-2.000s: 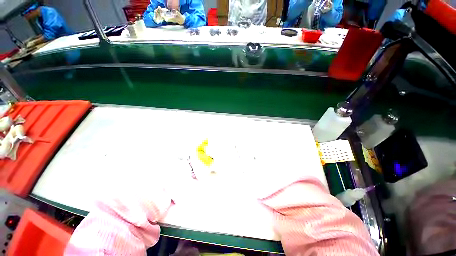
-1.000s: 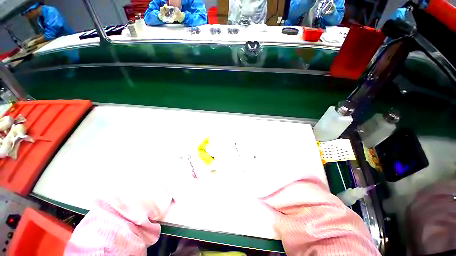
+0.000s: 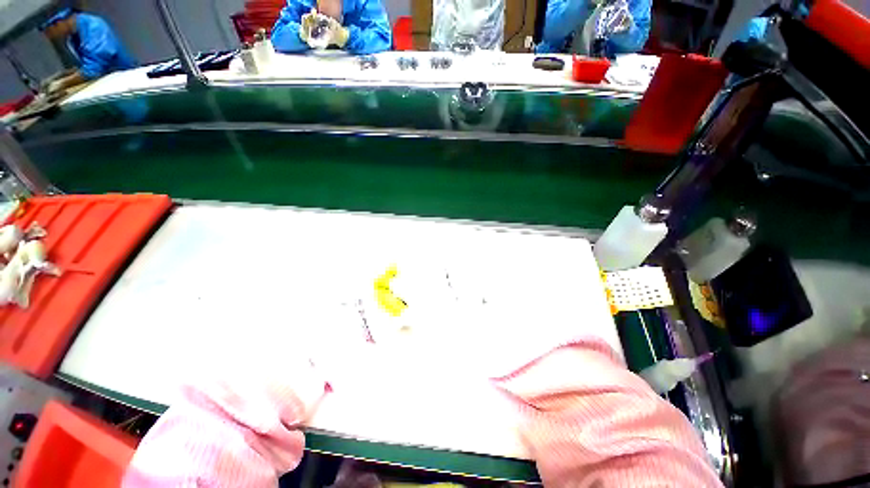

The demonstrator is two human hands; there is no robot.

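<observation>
A small bright yellow piece [image 3: 389,292] shows at the middle of the white board [image 3: 238,257], between my hands. Thin dark and reddish marks lie just left and right of it. Both my hands are washed out by glare against the board. My left hand [image 3: 334,338] reaches from the pink striped sleeve at lower left towards the yellow piece. My right hand [image 3: 456,334] reaches in from the pink sleeve at lower right. The finger outlines are lost in the white, so I cannot tell what either hand holds.
An orange-red tray [image 3: 105,233] with tangled white pieces is at left, an orange-red bin [image 3: 72,453] below. At right are a white pump bottle [image 3: 631,238], a dotted label sheet [image 3: 641,289] and a small squeeze bottle [image 3: 670,373]. A green conveyor [image 3: 334,176] runs behind; people in blue sit opposite.
The view has shifted very slightly. My sleeves and the yellow piece stay in nearly the same place. The person opposite has changed hand position slightly since the first frame.
</observation>
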